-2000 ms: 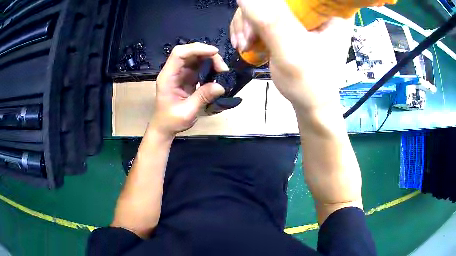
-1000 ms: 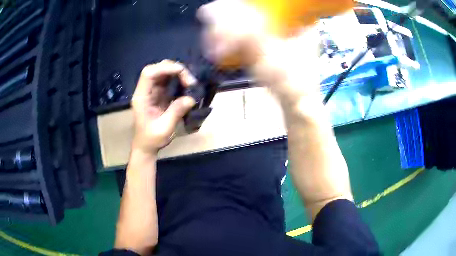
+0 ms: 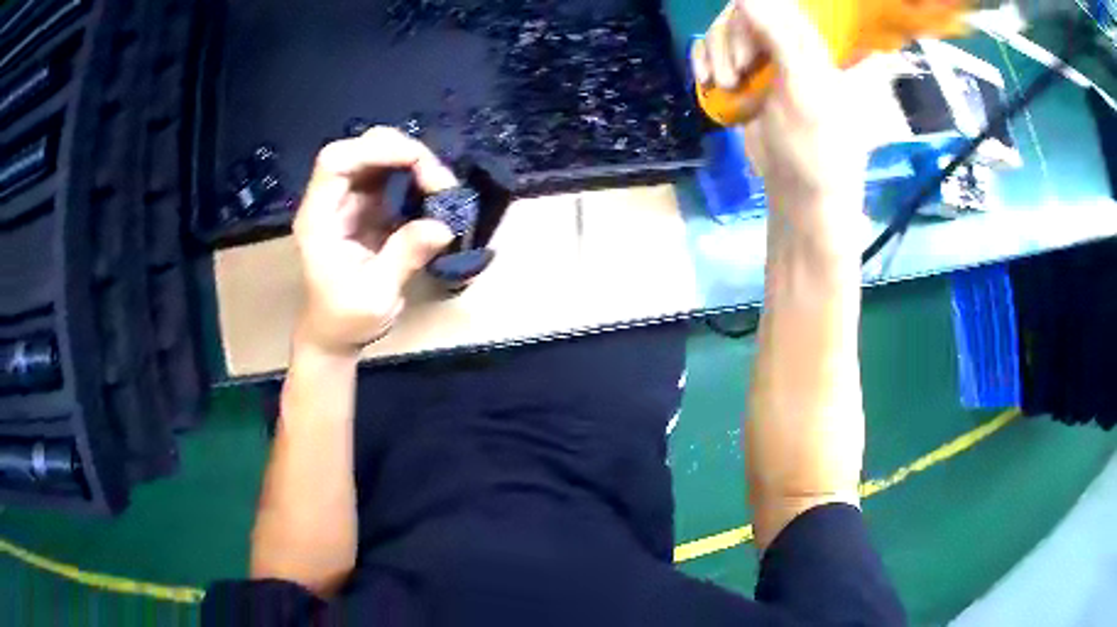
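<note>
My left hand holds a black tubular housing over the cardboard work pad. A round black inner part shows in its mouth between my thumb and fingers. My right hand is closed around the orange electric screwdriver at the upper right, apart from the housing. The driver's tip cannot be made out. The black parts tray lies behind the pad, with a scattered pile of small loose black parts and a few larger black subparts at its near left corner.
Foam rack trays with black housings stand at the left. The white-grey screw feeder is at the upper right, with a blue tray partly behind my right arm. A black cable curves there. The bench edge runs before me.
My right hand has moved the screwdriver away from the housing to the right, uncovering the loose parts. My left hand still holds the housing. The view has shifted.
</note>
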